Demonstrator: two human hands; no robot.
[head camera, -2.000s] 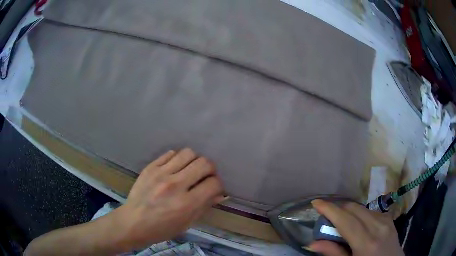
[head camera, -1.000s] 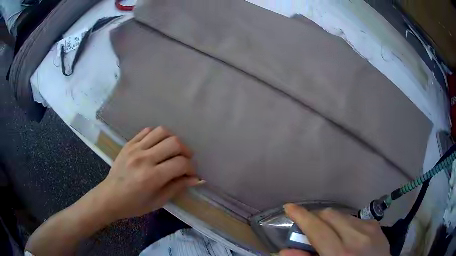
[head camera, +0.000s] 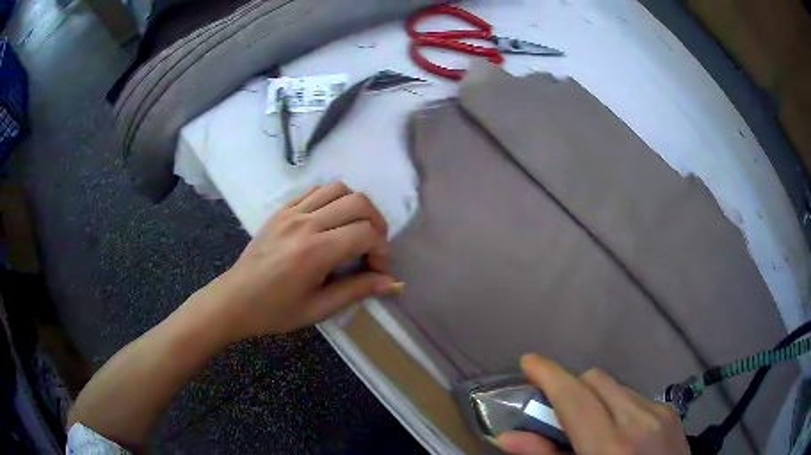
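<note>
The grey-brown garment panel (head camera: 533, 240) lies on the white board with a long dark fold line across it. My left hand (head camera: 311, 253) is at the panel's near left corner, fingers curled, thumb and fingertips pinching its turned edge. My right hand (head camera: 605, 409) holds the steam iron (head camera: 502, 409) by its handle; its metal front rests on the panel's near edge. The tan guide strip (head camera: 391, 364) lies along the board's near edge, between my left hand and the iron. The iron's underside and the edge beneath my fingers are hidden.
Red-handled scissors (head camera: 453, 40) lie beyond the panel. A printed paper ticket (head camera: 307, 93) and a narrow dark fabric strip (head camera: 342, 111) lie at the left end. A thick layered bundle (head camera: 196, 67) hangs over that end. The green hose (head camera: 756, 363) and black cord run right from the iron.
The view has swung left, bringing the scissors, ticket and bundle fully into sight. My left hand has moved along the near edge to the panel's left corner. The iron has followed along the edge.
</note>
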